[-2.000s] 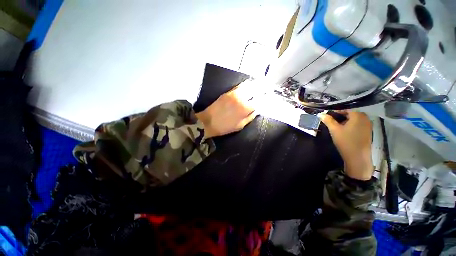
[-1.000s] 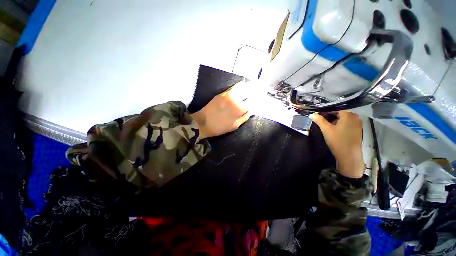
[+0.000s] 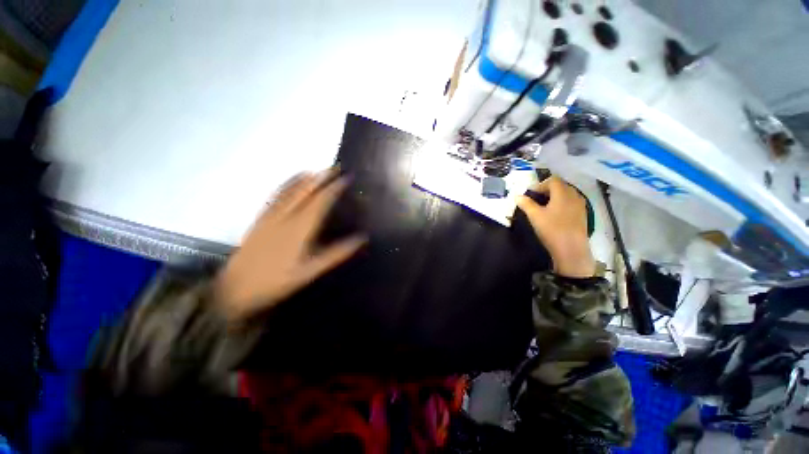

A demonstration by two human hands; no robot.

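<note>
A black garment panel [image 3: 399,275] with faint stitch lines lies from the needle area down to the lap. The head of the white and blue sewing machine [image 3: 568,115] stands over its upper edge; lamp glare hides the needle. My left hand [image 3: 288,239] is blurred, at the panel's left edge, fingers apart, holding nothing visible. My right hand [image 3: 561,222] is right of the small grey block [image 3: 494,186], thumb and fingers bent near the panel's right edge. A dark green edge shows beside it; what the fingers hold is unclear.
The white table [image 3: 177,115] extends left, with a grey ruler strip [image 3: 133,238] along its front. A black rod tool [image 3: 634,297] lies right of my right hand. Dark cloth [image 3: 22,284] hangs at the far left; a grey and black cloth bundle [image 3: 754,381] is at the lower right.
My left hand has left the needle area, moving left and down, with its fingers spread. The view has shifted, so more of the machine arm shows. My right hand stays beside the grey block.
</note>
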